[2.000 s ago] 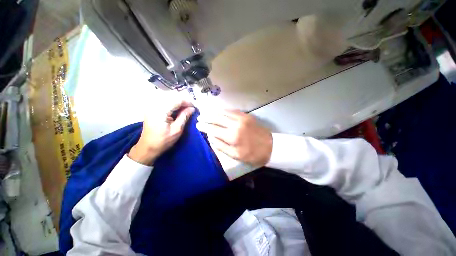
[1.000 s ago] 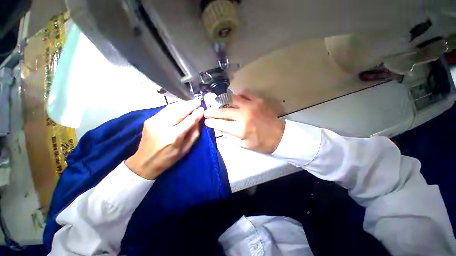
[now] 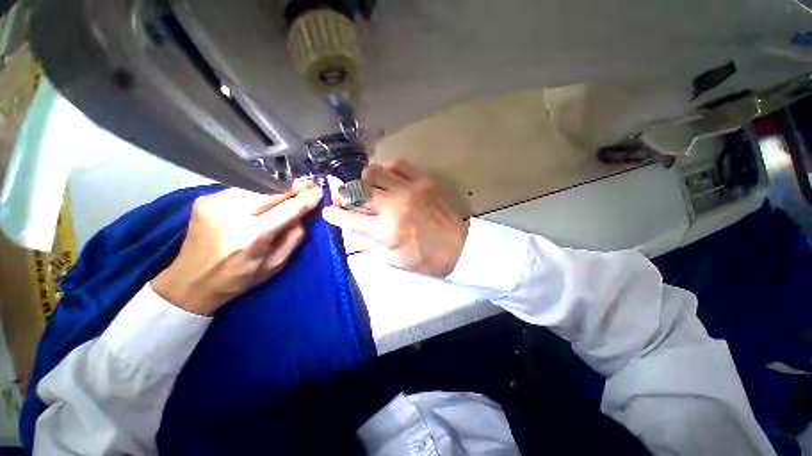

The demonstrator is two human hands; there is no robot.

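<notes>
The royal-blue garment piece hangs from the needle area over the table edge towards my lap. Its stitched edge runs down from the presser foot area. My left hand pinches the cloth close to the needle, fingertips at the edge. My right hand lies just right of the seam, its fingers around the small knurled metal knob; its fingertips touch the cloth edge. The needle and presser foot are mostly hidden by the machine head and fingers.
A cream ribbed knob sits above my hands. A dark reddish tool lies on the bed at right. Blue cloth is heaped at far right. Yellow printed tape and cardboard are at left. The table's scale edge shows below my right hand.
Both hands have moved up to the needle with the cloth edge. The view has come closer to the machine head, which now fills more of the top.
</notes>
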